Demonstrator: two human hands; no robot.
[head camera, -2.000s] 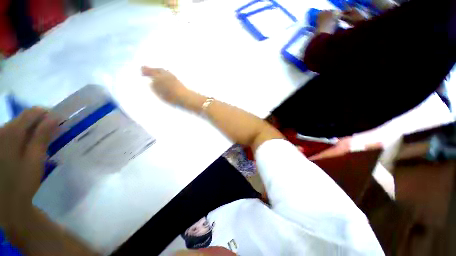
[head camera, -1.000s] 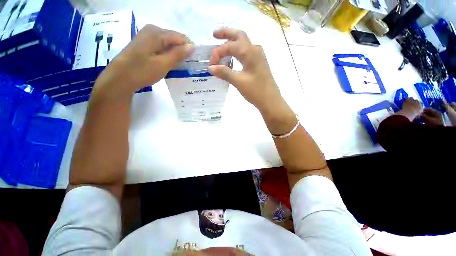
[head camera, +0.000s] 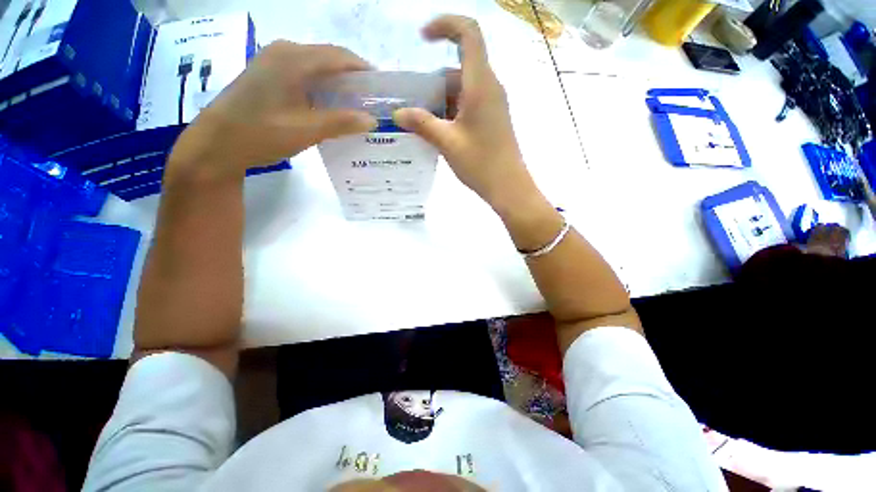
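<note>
A cable box (head camera: 379, 178) stands in front of me, its white printed face toward me and a blue strip along its top edge. A translucent grey-white clear piece (head camera: 389, 88) is at the box top, blurred. My left hand (head camera: 279, 106) grips the left side of the box top, thumb along the blue edge. My right hand (head camera: 466, 106) is at the right side, thumb on the blue edge and a finger raised. Both hands hold the box top and clear piece between them; the fingertips behind are hidden.
Stacked cartons (head camera: 91, 77) stand at the left, above blue trays (head camera: 82, 279). Blue-framed cartons (head camera: 701, 135) lie at the right near a neighbour's hand (head camera: 826, 240). A phone (head camera: 711, 58), black cables (head camera: 816, 96) and a clear plastic pile (head camera: 370, 29) are farther back.
Since the last frame, both thumbs have come down onto the box's blue top edge, close together. The clear piece shows wider across the top. Earlier, my right hand was away from the box.
</note>
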